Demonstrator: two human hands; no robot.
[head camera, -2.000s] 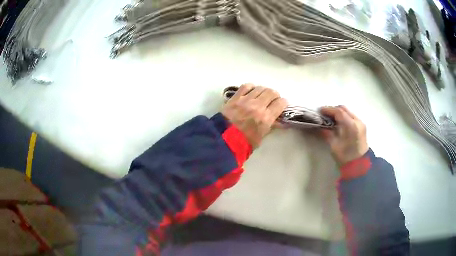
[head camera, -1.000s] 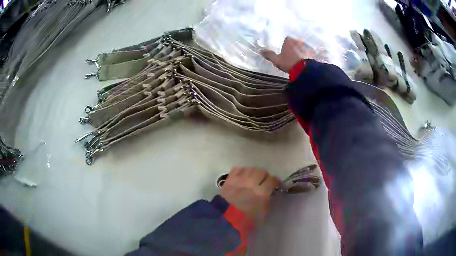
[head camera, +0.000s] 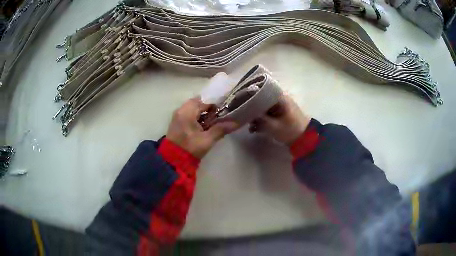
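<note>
A folded strap bundle (head camera: 255, 100) of grey-beige webbing is held above the table between my hands, its layers and loops visible at the edge. My left hand (head camera: 195, 127) grips its lower left end, where some metal shows. A white tag (head camera: 215, 88) with a rounded end sticks up beside the bundle at my left hand. My right hand (head camera: 285, 120) is at the bundle's right side, with fingers curled under it and partly hidden.
A pile of straps (head camera: 220, 47) lies across the pale table (head camera: 240, 200), with hooks (head camera: 65, 120) at the left and more at the right. A clear plastic bag (head camera: 235, 6) is behind it. Finished bundles (head camera: 367, 11) are at the upper right. More straps (head camera: 25, 35) lie far left.
My right hand has come back from the plastic bag to the bundle. The bundle is now raised and tilted in both hands, and a white tag shows beside it.
</note>
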